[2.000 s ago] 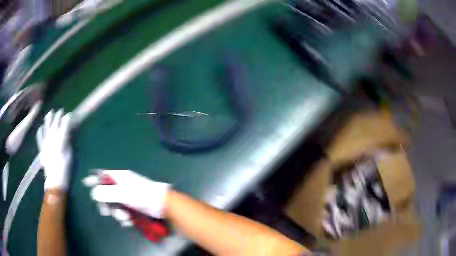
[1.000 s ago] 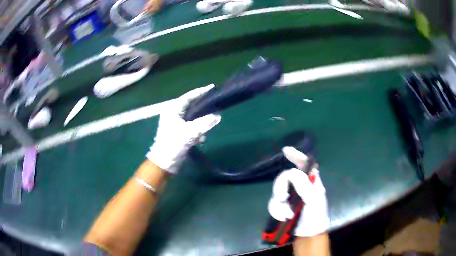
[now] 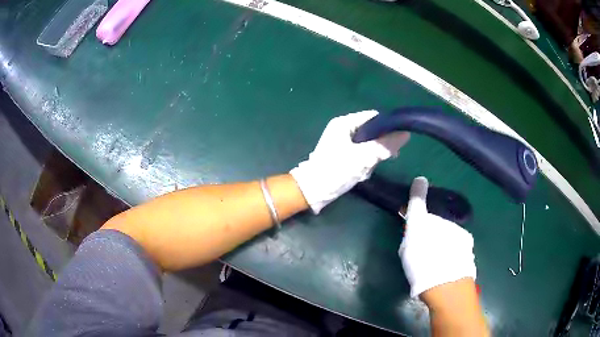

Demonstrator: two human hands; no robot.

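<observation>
A navy neck fan (image 3: 454, 131) is held over the green bench, one wide end with a round ring mark pointing right. My left hand (image 3: 345, 158), in a white glove, is closed around its band. The fan's other wide end (image 3: 447, 203) is lower, beside my right hand. My right hand (image 3: 437, 253), also gloved, has its thumb extended against that end. Only a bit of red of the red-handled tool (image 3: 478, 289) shows beside my right wrist; the rest is hidden by the hand.
A thin metal hook (image 3: 522, 240) lies on the bench at the right. A black object (image 3: 582, 299) is at the lower right edge. A clear tray (image 3: 71, 25) and a pink block (image 3: 122, 20) are at the upper left. A pale rail (image 3: 368, 46) borders the belt, with white parts beyond.
The view has turned, bringing the tray and pink block to the upper left. My left hand still holds the navy fan, and my right hand is now against its lower end.
</observation>
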